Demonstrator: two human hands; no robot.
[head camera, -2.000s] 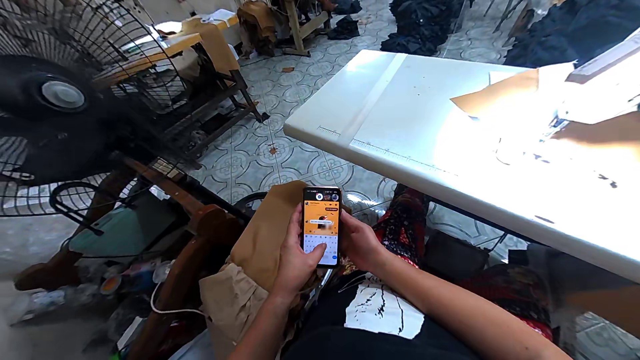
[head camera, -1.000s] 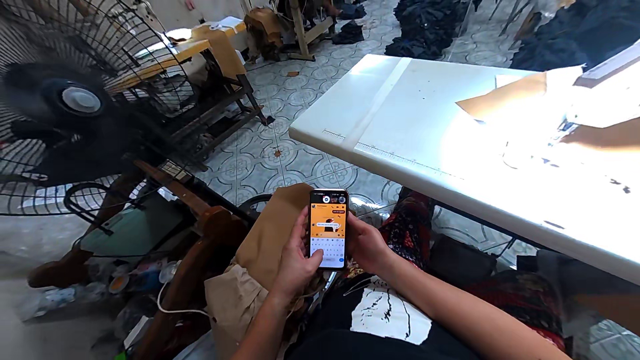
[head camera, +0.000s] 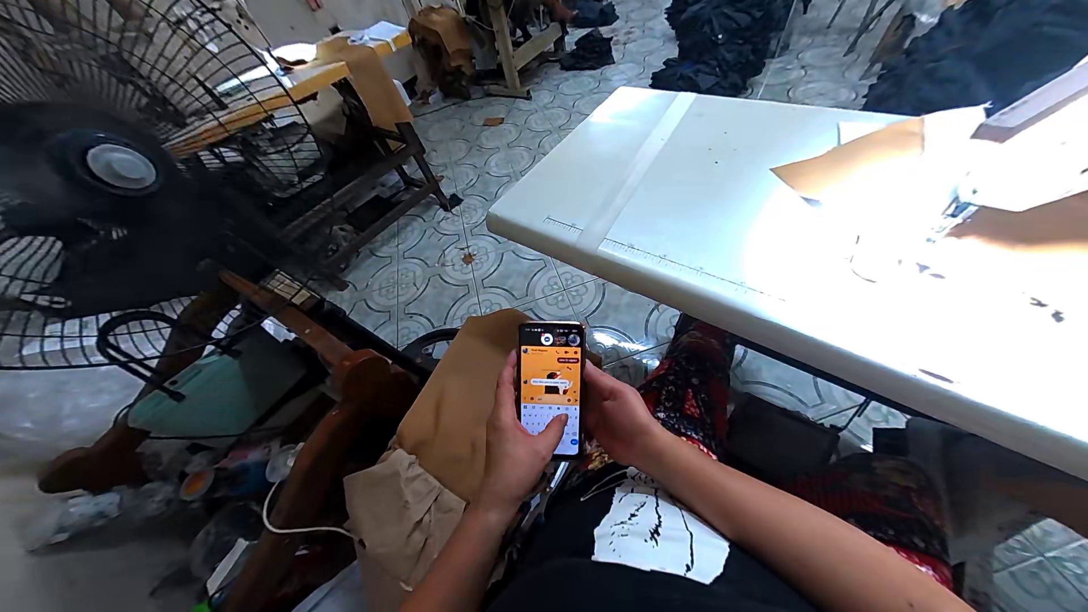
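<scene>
A smartphone (head camera: 551, 374), upright above my lap, shows an orange chat screen with a keyboard. My left hand (head camera: 520, 442) is closed around its left edge, its thumb over the lower keys. Against the phone's right edge rests my right hand (head camera: 619, 416), its fingers partly hidden behind the phone. Brown fabric (head camera: 459, 399) lies just left of my hands. Below them are my dark top and its white print (head camera: 659, 535).
A white sewing table (head camera: 663, 195) with printed rulers reaches across the right, bearing brown pieces (head camera: 858, 161) under a bright lamp. A large black fan (head camera: 119, 170) and wooden furniture (head camera: 340, 416) stand left. Dark cloth piles (head camera: 714, 42) lie on the tiled floor.
My left thumb has shifted a little over the phone's keyboard. Both hands stay on the phone.
</scene>
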